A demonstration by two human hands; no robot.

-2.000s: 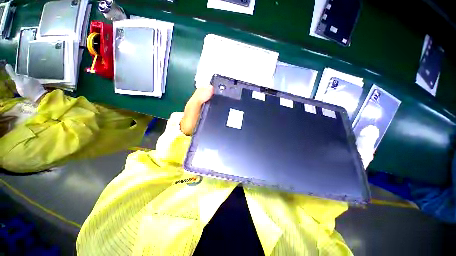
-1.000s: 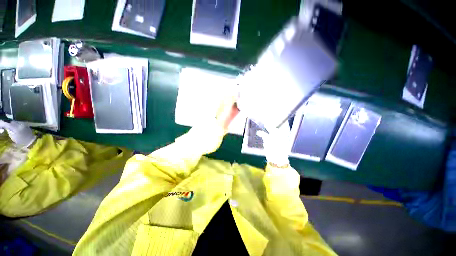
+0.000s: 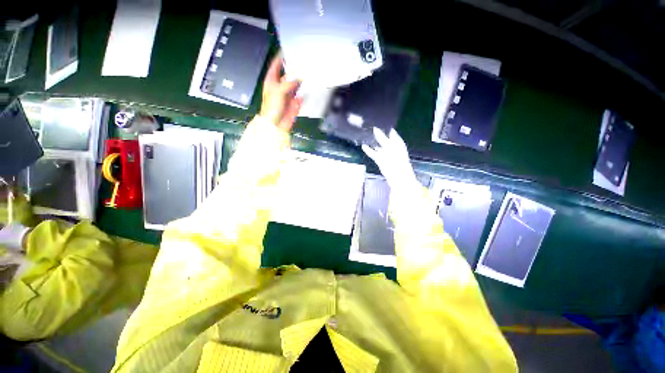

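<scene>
My left hand (image 3: 281,96), bare, grips the near left edge of a grey tablet back cover (image 3: 324,36), logo side up, camera at its right corner. It is raised over the far belt and cut off by the top edge. My right hand (image 3: 390,154), white-gloved, has its fingers at the near edge of a second cover (image 3: 375,95), black inner face up. That cover is blurred and tilted, partly beside and partly over a white sheet (image 3: 313,103). The finger contact is not sharp.
Black-faced covers lie on white sheets on the far belt (image 3: 554,109). On the near bench are a blank white sheet (image 3: 321,193), several grey covers (image 3: 516,240), a cover stack (image 3: 171,182) and a red tape dispenser (image 3: 130,173). A yellow-sleeved person (image 3: 69,277) is at left, blue clothing at right.
The grey cover has moved left and away, now in my left hand. My right hand has left it and reached to the black-faced cover, which has shifted off its white sheet. The view has shifted.
</scene>
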